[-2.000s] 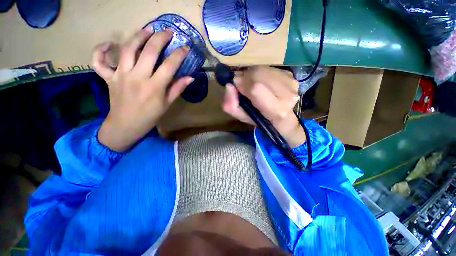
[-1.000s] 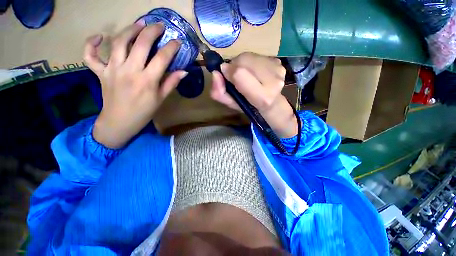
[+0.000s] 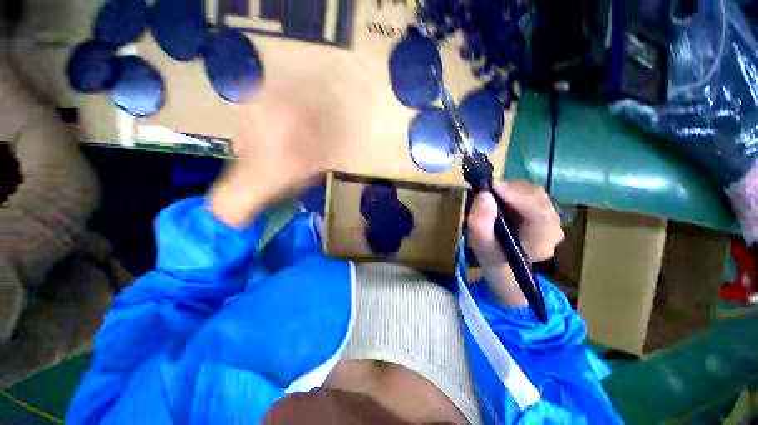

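Note:
My right hand point(image 3: 519, 232) holds the soldering iron point(image 3: 507, 228) by its black handle, with the thin metal tip pointing up over the cardboard sheet. My left hand point(image 3: 291, 137) is strongly blurred over the cardboard sheet point(image 3: 366, 108); whether it holds anything cannot be told. Dark oval plastic parts point(image 3: 415, 68) lie near the iron's tip, two of them shiny-edged below it. Several more ovals point(image 3: 232, 64) lie at the left of the sheet. A small carton point(image 3: 345, 217) at my lap holds dark ovals point(image 3: 385, 217).
Small dark pieces point(image 3: 474, 29) lie at the far side of the sheet. Clear plastic bags point(image 3: 706, 91) lie on the green bench top point(image 3: 590, 153) at the right. A large open carton point(image 3: 617, 278) stands at the lower right. Part of a person point(image 3: 41, 158) shows at the left.
The left hand has come off the oval part it pressed down. The right hand has moved right and lower in view with the iron. The view has shifted, showing more of the sheet and the lap carton.

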